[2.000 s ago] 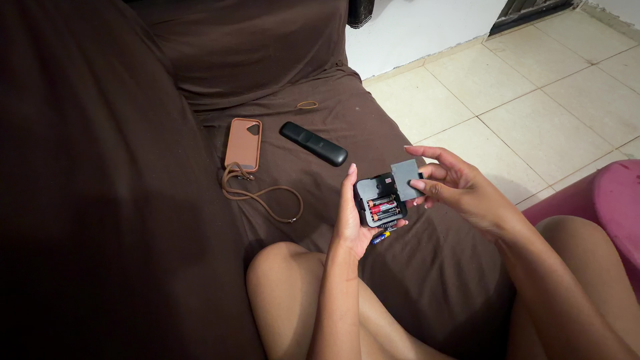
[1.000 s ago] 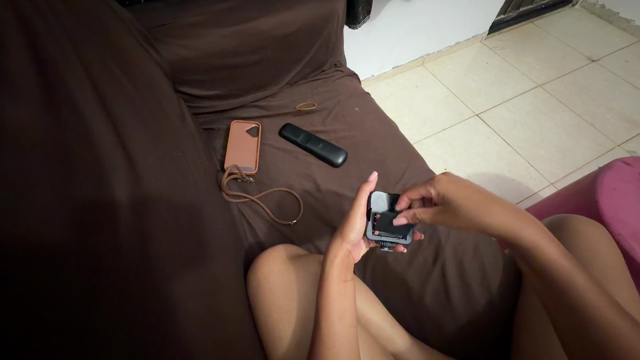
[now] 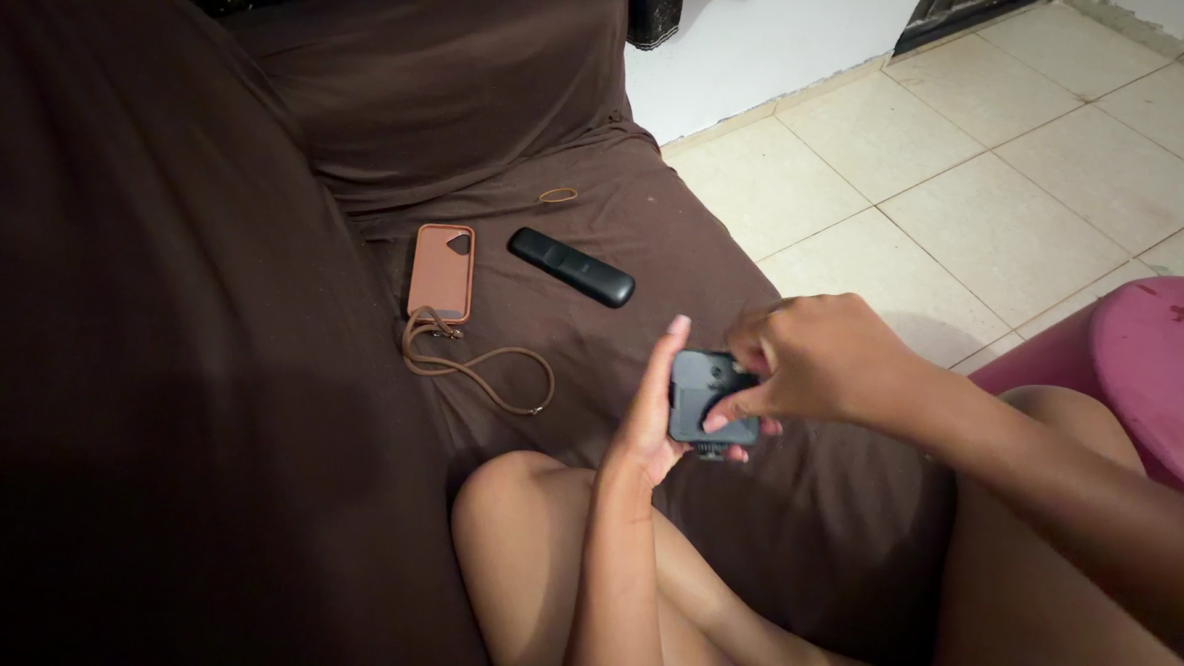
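Observation:
A small dark battery-powered device point(image 3: 689, 375) rests in my left hand point(image 3: 647, 416), with the thumb along its left edge and fingertips showing beyond its right side. A grey battery cover point(image 3: 689, 421) lies over the device's lower part. A ribbed dark knob or clip point(image 3: 710, 451) sticks out at the near end. My right hand point(image 3: 805, 361) is over the device, its thumb on the cover and its other fingers curled at the far right corner, partly blurred. No batteries show; the cover and my right hand hide that part of the device.
On the brown cloth-covered sofa point(image 3: 647, 222) lie a black remote control point(image 3: 572, 267), a tan phone case point(image 3: 441, 273) with a looped cord strap point(image 3: 481, 365), and a thin brown band point(image 3: 558, 195). A pink plastic object point(image 3: 1133, 351) stands at the right, by the tiled floor point(image 3: 962, 176).
Two seconds ago my right hand held the grey cover off the device and red and dark batteries showed inside. Now the cover lies on the device and my right hand presses over it.

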